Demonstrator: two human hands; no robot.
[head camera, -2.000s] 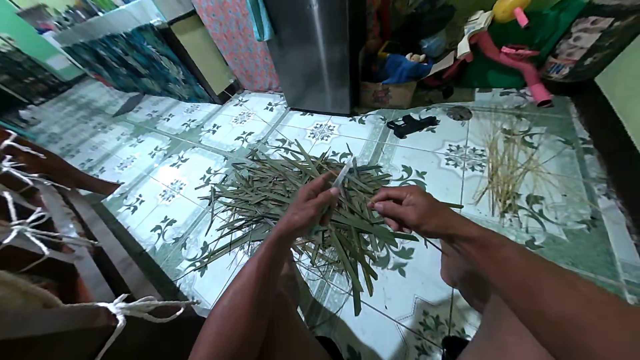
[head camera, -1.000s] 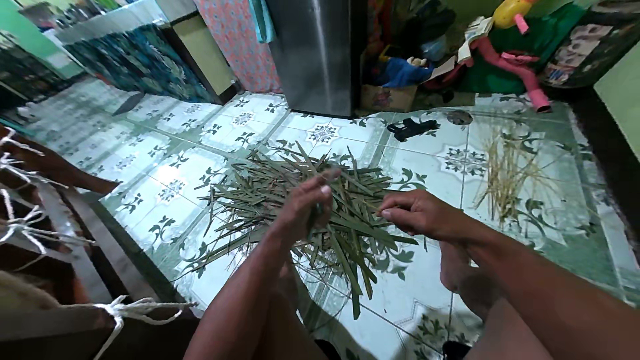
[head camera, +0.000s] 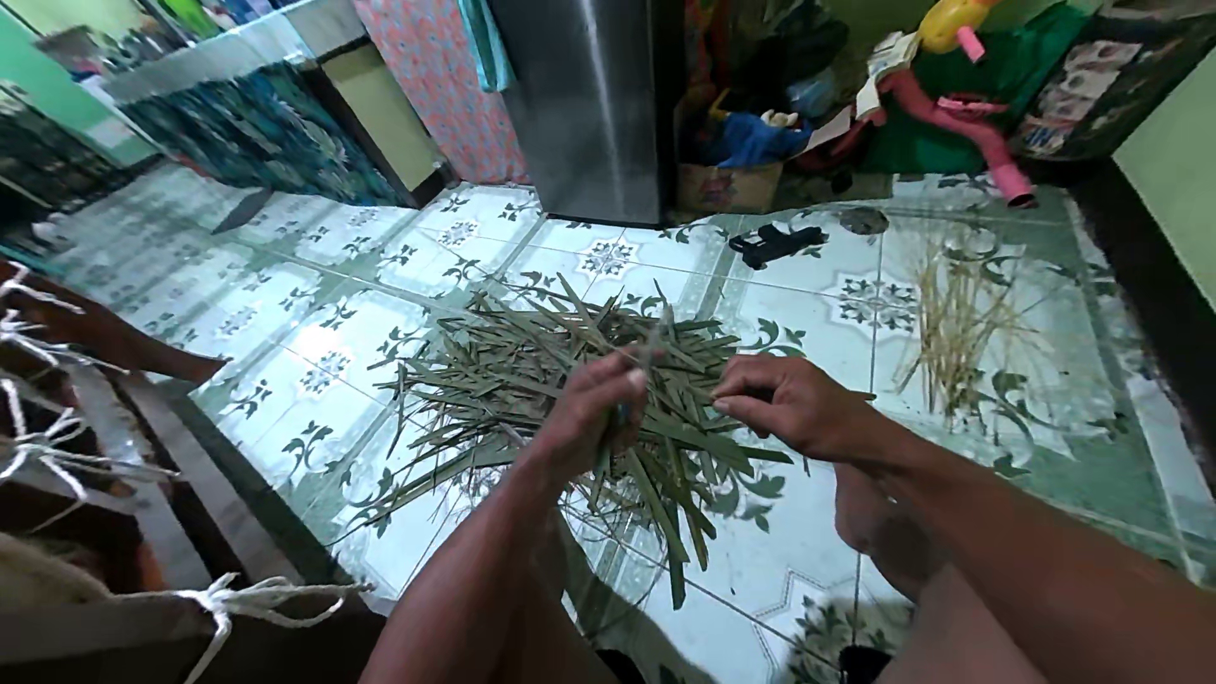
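Note:
A heap of cut green leaf strips (head camera: 532, 361) lies on the patterned tile floor in front of me. My left hand (head camera: 603, 404) is over the heap, closed around the handle of what looks like a knife, its blade (head camera: 662, 328) blurred and pointing up and away. To the right of it, at the heap's right edge, my right hand (head camera: 784, 399) pinches a thin strip between thumb and fingers; a bit of it shows beyond the back of the hand. A loose bunch of thin, pale yellow strands (head camera: 955, 332) lies apart on the floor at the right.
A black object (head camera: 779, 245) lies on the floor ahead, near a round floor drain (head camera: 863, 220). Behind stand a dark refrigerator (head camera: 603, 114) and a cardboard box (head camera: 730, 188) of mixed things. Wooden furniture with tied white cords (head camera: 228, 603) is close at my left.
The left hand has shifted slightly over the heap, its blade blurred in all frames. My right hand stays near the heap's right edge.

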